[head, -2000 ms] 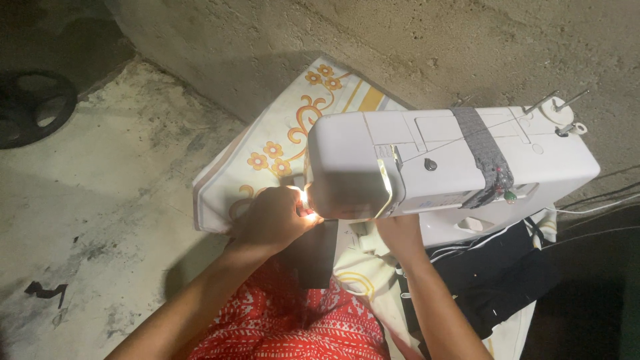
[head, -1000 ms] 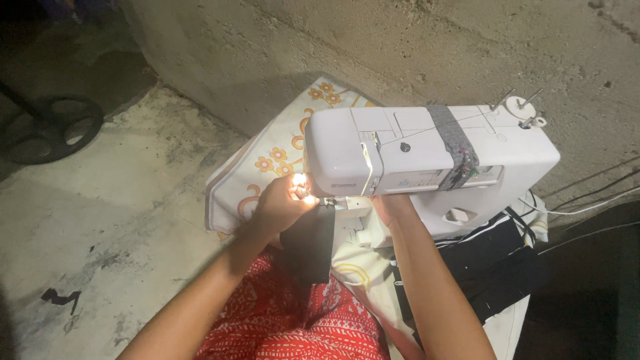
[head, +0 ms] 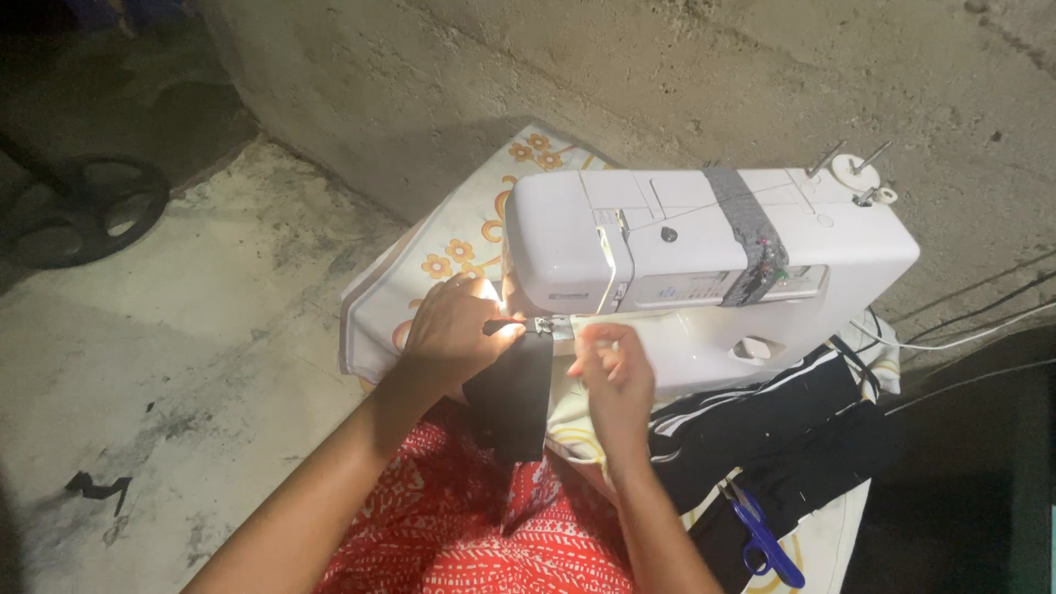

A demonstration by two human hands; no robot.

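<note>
A white sewing machine (head: 676, 239) stands on a table with a flowered cloth (head: 445, 247). Black fabric (head: 511, 404) hangs from the needle area over the front edge toward my lap. My left hand (head: 466, 322) pinches the fabric's upper edge between thumb and fingers, left of the presser foot (head: 544, 325) and under the lit lamp. My right hand (head: 615, 363) is just right of the presser foot, in front of the machine's bed, its fingers curled and blurred; whether it holds anything cannot be told. The needle is hard to make out.
More black fabric pieces (head: 775, 437) with pins lie at the right, with blue-handled thread snips (head: 763, 536) on them. A grey band (head: 747, 235) with pins wraps the machine. A white cord (head: 957, 345) runs right. Behind is a rough wall; a black wheel-shaped base (head: 91, 210) stands left.
My right hand has come out from beneath the machine's arm toward the front of the presser foot. My left hand remains at the fabric beside the needle area. The thread snips have come into view.
</note>
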